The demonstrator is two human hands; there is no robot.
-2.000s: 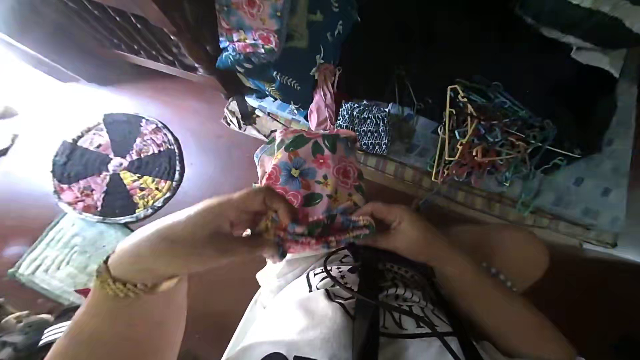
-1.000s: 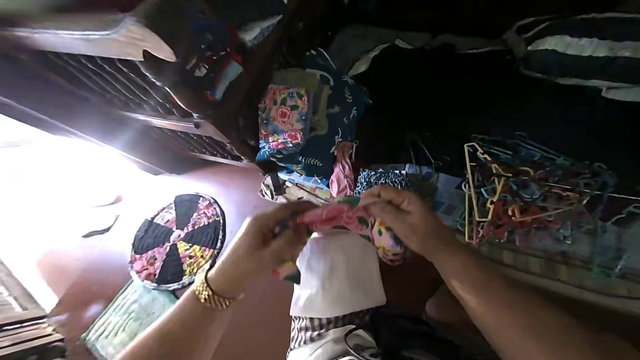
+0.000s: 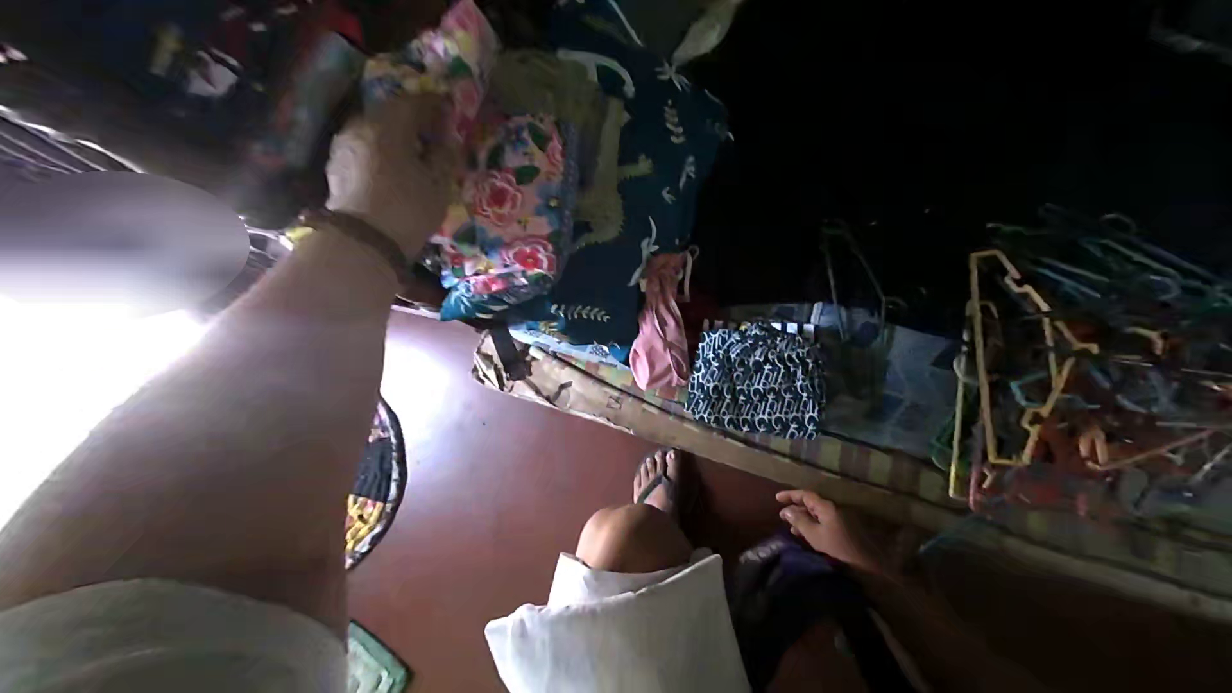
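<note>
My left hand (image 3: 390,173) reaches to the upper left, blurred, with a pink floral cloth (image 3: 462,58) at its fingers; the hand's back hides how it holds it. Right beside it lies a folded floral cloth (image 3: 510,212), on top of a dark blue cloth with a leaf print (image 3: 664,164). My right hand (image 3: 818,520) is low, near my lap, fingers loosely apart and holding nothing that I can see. Between the hands, a bunched pink cloth (image 3: 661,327) and a folded black-and-white patterned cloth (image 3: 757,380) lie along the edge of a low platform.
A tangle of clothes hangers (image 3: 1059,385) lies at the right on the platform. The platform's edge (image 3: 616,404) runs across above my foot. A round patchwork mat (image 3: 375,481) is on the red floor at the left, partly behind my arm, with a pale green mat (image 3: 371,664) below.
My left hand has moved from in front of my body to the upper left with floral cloth. My right hand has let go of the cloth and dropped near my lap. The view has shifted.
</note>
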